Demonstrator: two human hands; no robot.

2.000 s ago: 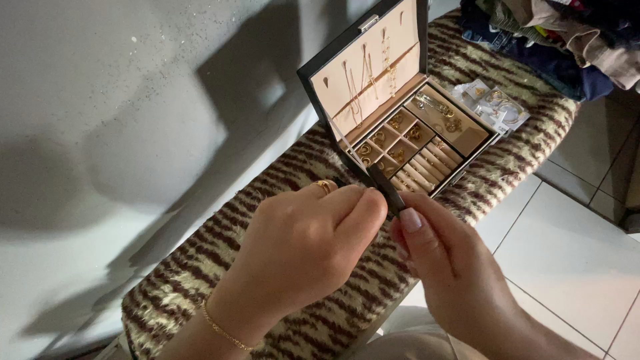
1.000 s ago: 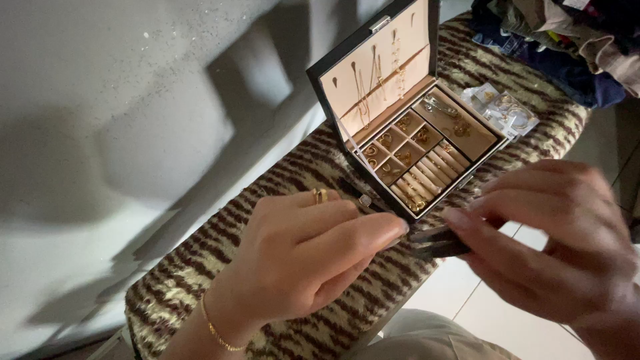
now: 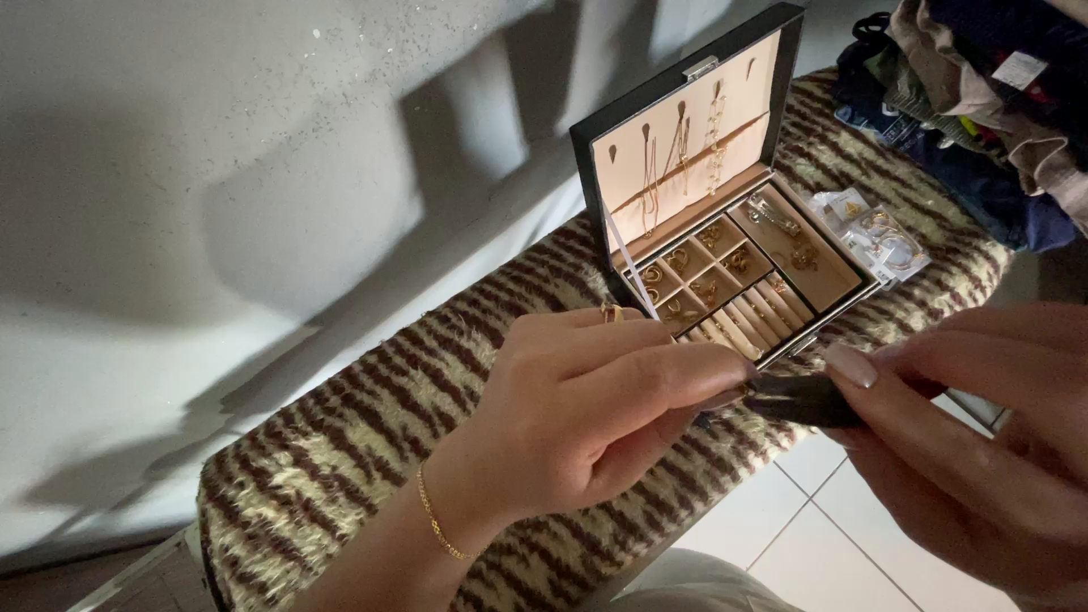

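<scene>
My left hand [image 3: 586, 408], with a gold ring and a gold chain bracelet [image 3: 435, 525], pinches one end of a small dark pouch or strip [image 3: 803, 401]. The fingers of my right hand [image 3: 960, 416] hold its other end. What the dark piece is exactly, I cannot tell. Just beyond my hands an open black jewelry box [image 3: 687, 75] stands with its lid raised. Necklaces [image 3: 650, 183] hang inside the lid. Rings and earrings [image 3: 738, 259] lie in its square compartments, a padded ring holder [image 3: 752, 319] is beside them, and more jewelry [image 3: 799, 253] lies in the long compartment.
The box rests on a bench with a tiger-striped plush cover [image 3: 340, 459]. Small clear packets of jewelry [image 3: 884, 242] lie right of the box. Folded clothes [image 3: 977, 127] are piled at the far end. A grey wall [image 3: 280, 170] runs along the left, and a tiled floor [image 3: 807, 535] lies below right.
The two hands have moved apart, the right one to the right, with the dark piece now stretched between them. Two seconds ago they were close together at the box's near corner.
</scene>
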